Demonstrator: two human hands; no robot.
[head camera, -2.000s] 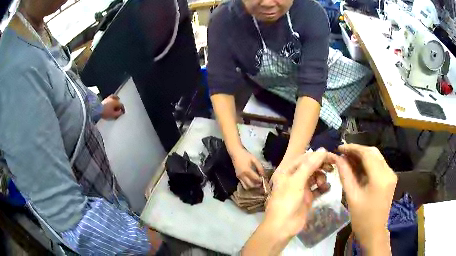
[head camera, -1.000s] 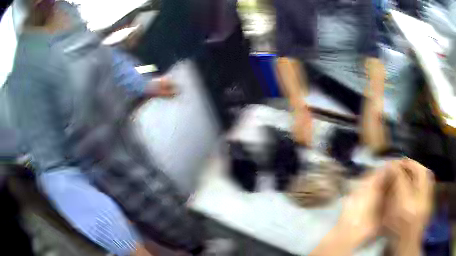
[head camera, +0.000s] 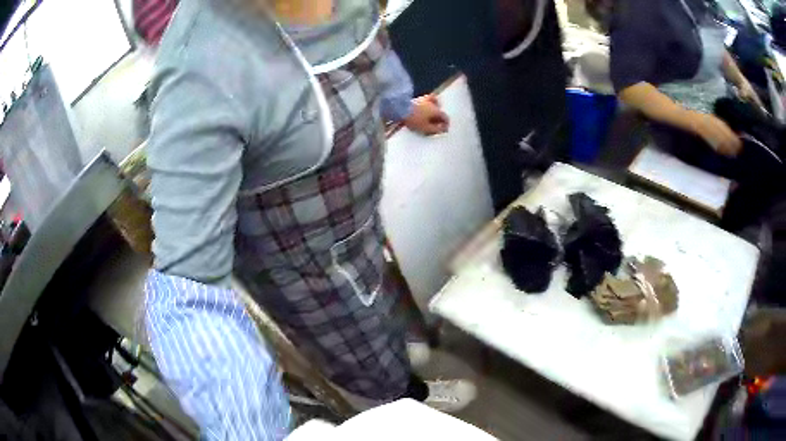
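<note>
Neither of my hands is in the picture. On the white side table (head camera: 526, 332), two black bundles lie side by side, one at the left (head camera: 529, 250) and one beside it (head camera: 591, 245). A brown bundle (head camera: 636, 293) of small pieces lies just right of and below them, with a light strip across it. A clear plastic box (head camera: 702, 366) with small brownish contents stands at the table's right front corner.
A person in a grey top and checked apron (head camera: 319, 250) stands close at the left. Another person's forearm (head camera: 672, 116) shows at upper right. A white panel (head camera: 435, 189) leans behind the table. A blue container (head camera: 591, 125) stands beyond it. A white shape cuts the bottom edge.
The view has turned left. My hands have left the picture. The other person's hands have left the brown bundle, and that person is now further right with a dark item. The third black bundle is gone from the table.
</note>
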